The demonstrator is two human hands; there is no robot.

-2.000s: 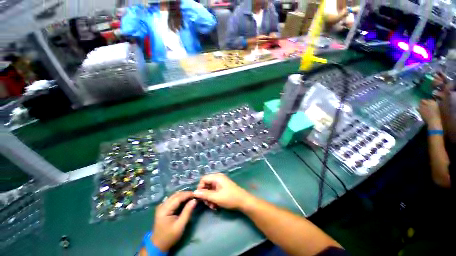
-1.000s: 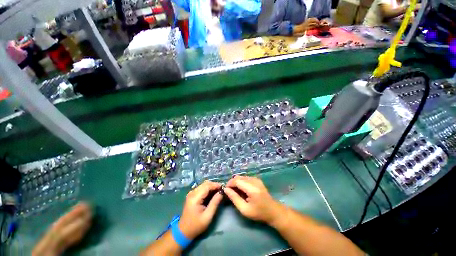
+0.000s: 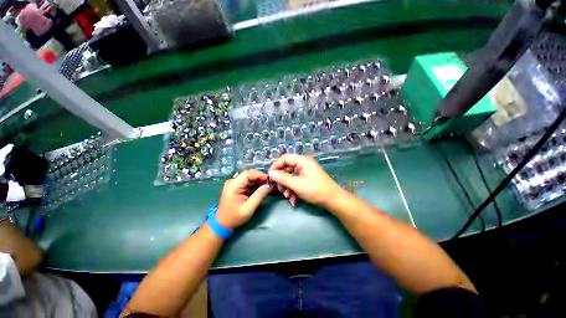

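Observation:
My left hand [image 3: 243, 195], with a blue wrist strap [image 3: 218, 223], and my right hand [image 3: 304, 180] meet at the fingertips over the green mat [image 3: 298, 231]. Between them they pinch a small dark part [image 3: 270, 181], mostly hidden by the fingers. Just behind my hands lie a blister tray of jumbled small parts [image 3: 197, 138] and a wider blister tray with round parts in rows [image 3: 316, 112]. Tiny reddish-brown screws [image 3: 354, 185] lie scattered right of my right hand.
The grey electric screwdriver [image 3: 490, 62] hangs at the right in front of a green box [image 3: 435, 81]. A plastic bag [image 3: 527, 93] and another filled tray [image 3: 541, 171] lie beyond. A tray [image 3: 77, 171] and a person's arm [image 3: 17, 245] are at far left. Black cables cross the right side.
The view has tilted down, so the trays sit higher in the picture. The other person's hand at the left has drawn back from the mat. My hands still meet around the small part.

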